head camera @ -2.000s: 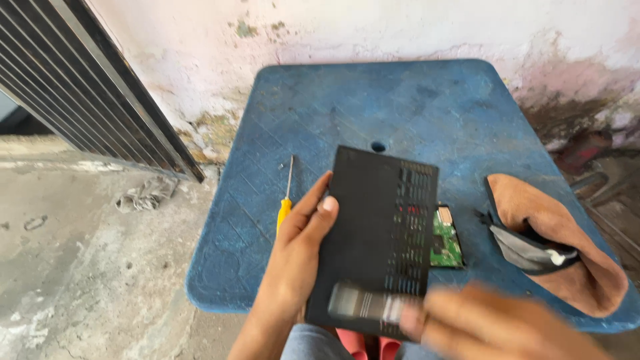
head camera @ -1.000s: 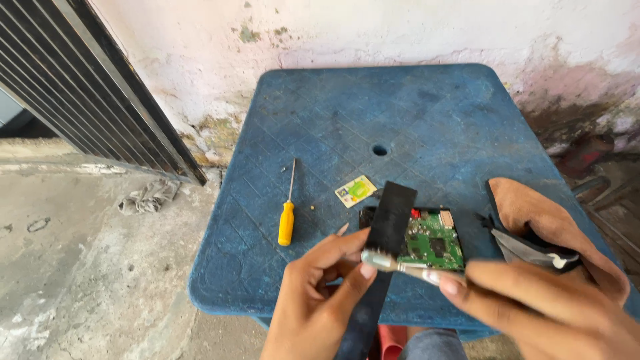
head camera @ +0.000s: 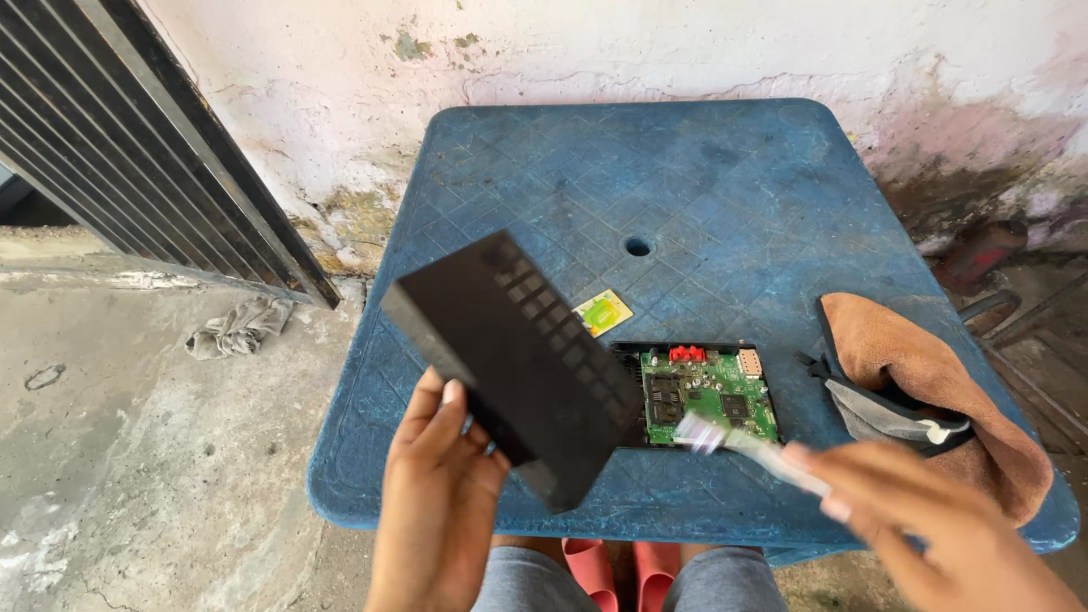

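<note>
My left hand (head camera: 442,493) grips a black vented casing cover (head camera: 510,365) by its lower left edge, tilted above the near left part of the blue plastic table (head camera: 714,187). Between the fingers of my right hand (head camera: 918,518) is a pale-handled brush (head camera: 765,455), probably a toothbrush, blurred, its bristle end over the near edge of a green circuit board (head camera: 710,391). That board lies in a black base tray, with red connectors on its far edge. A small yellow-green card (head camera: 605,313) lies just beyond, partly behind the cover. The yellow screwdriver of earlier frames is not visible.
A brown and grey cloth pouch (head camera: 918,374) lies at the table's right side. The table has a round hole (head camera: 637,246) near its middle. A metal gate (head camera: 161,136) and a crumpled rag (head camera: 238,330) are on the left. Pink sandals (head camera: 591,569) show below the table.
The cover, edge-on a second ago, now shows its broad vented face and is farther left. My right hand with the brush has moved away from it, to the right.
</note>
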